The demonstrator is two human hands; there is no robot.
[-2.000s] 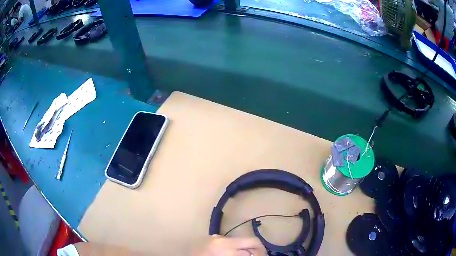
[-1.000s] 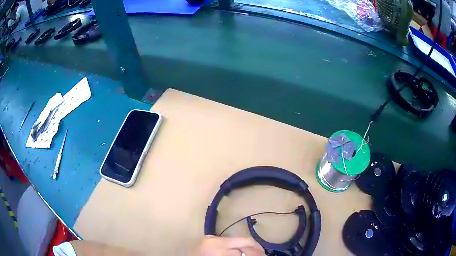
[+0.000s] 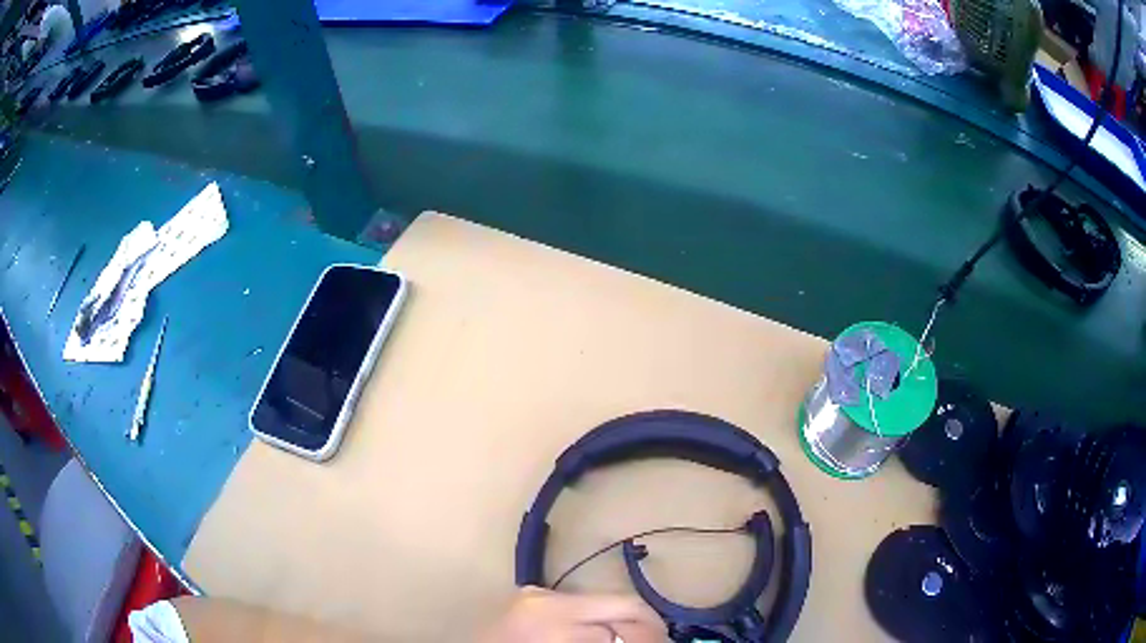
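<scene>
A black headset (image 3: 672, 433) lies on the tan work board with its padded arc away from me. A thin dark wire (image 3: 647, 533) crosses inside the arc. A smaller C-shaped black piece (image 3: 763, 565) is inside it at the right. My left hand (image 3: 584, 615) has its fingers closed at the headset's lower left end, cut off by the bottom edge. What lies under the fingers is hidden. My right hand is not in view.
Solder reel (image 3: 867, 402), black discs (image 3: 933, 584) to its right, dark cord (image 3: 974, 264) with metal tip above. Left: smartphone (image 3: 329, 361), pale pointed tool (image 3: 148, 383), smudged paper (image 3: 145, 270). Behind: green conveyor belt (image 3: 603, 163) with headsets and a post (image 3: 302, 113).
The headset on the belt at the upper right has moved further right. The view has shifted slightly. My left hand stays at the headset's lower left end.
</scene>
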